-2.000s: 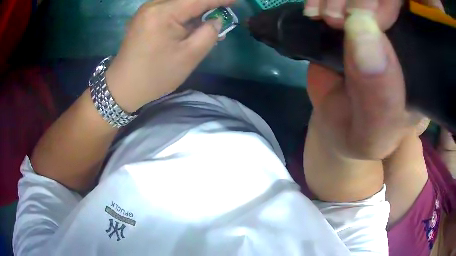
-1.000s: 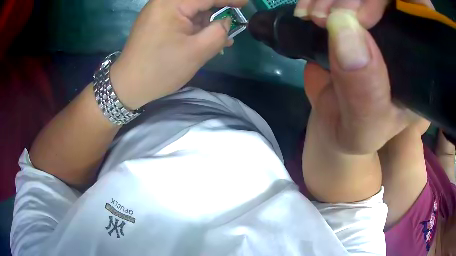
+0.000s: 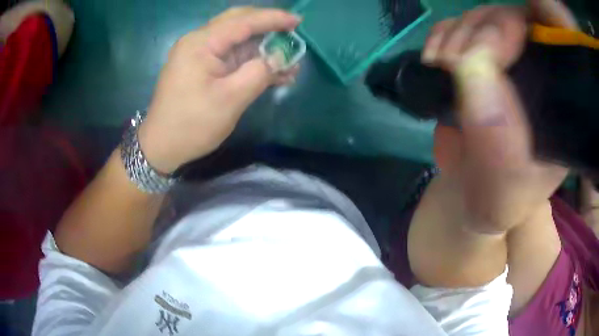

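My left hand [image 3: 210, 85], with a silver wristwatch, pinches a small housing [image 3: 284, 51] at the upper middle. The housing has a light rounded-square rim with a green circuit board inside. My right hand [image 3: 492, 125] is blurred and grips the black electric screwdriver [image 3: 420, 85], which has a yellow-orange strip. Its nose points left and sits apart from the housing, near the tray's edge. No bit can be made out at the nose. The green screw tray [image 3: 341, 39] lies between my hands, with a dark mass of screws [image 3: 402, 14] at its far right end.
The shiny dark green bench top [image 3: 157, 29] runs under the tray and past my left hand. A person in red [image 3: 26, 72] is close on the left, with a bare arm or hand at the top left. A person in purple [image 3: 542, 289] is close on the right.
The screwdriver nose has moved right, away from the housing. Both hands and the housing appear lower in the view. More of the green tray and the person in red now shows.
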